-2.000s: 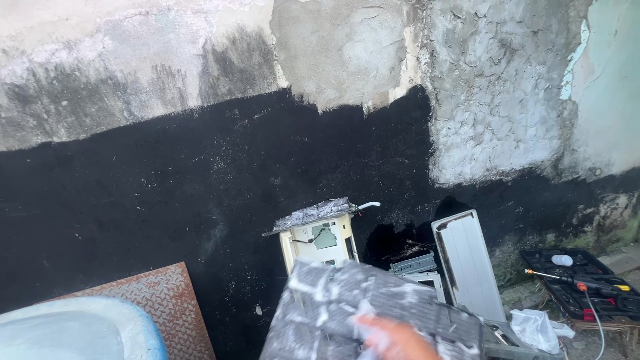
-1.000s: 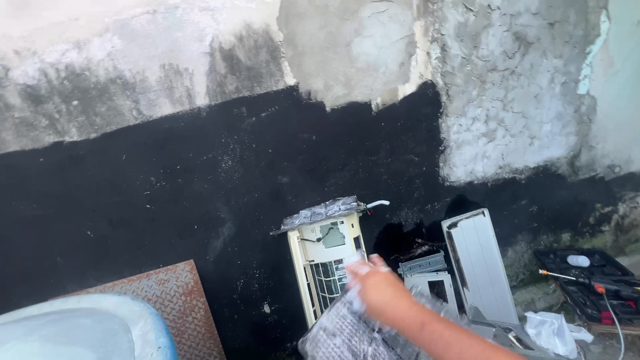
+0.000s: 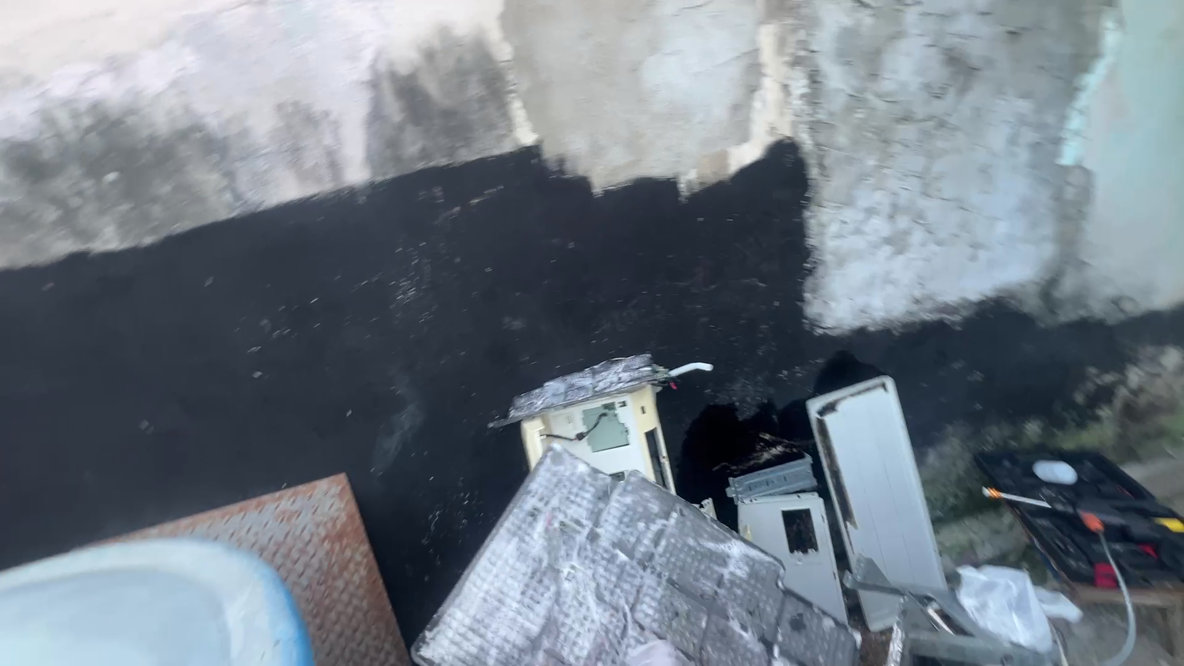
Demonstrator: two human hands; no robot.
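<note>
A grey, grid-textured panel with whitish smears [image 3: 620, 573] is tilted across the bottom middle of the head view. Behind it, a cream and white appliance casing [image 3: 601, 430] stands against the black part of the wall, its lower part hidden by the panel. A crumpled grey sheet [image 3: 583, 387] covers the casing's top, and a short white tube [image 3: 691, 368] sticks out beside it. Neither of my hands can be made out. A small pale pinkish patch shows at the bottom edge on the panel; what it is, I cannot tell.
Lower left are a light blue rounded tub [image 3: 277, 592] and a rusty tread plate [image 3: 324, 527]. White metal panels [image 3: 874, 481] and a smaller white part [image 3: 786, 546] lean right of the casing. Further right lie a white plastic bag [image 3: 1004, 601] and a black tool case [image 3: 1110, 518].
The hand seen over the grey panel in both earlier frames is no longer discernible. More of the panel shows than one second ago, and it covers more of the casing's lower part.
</note>
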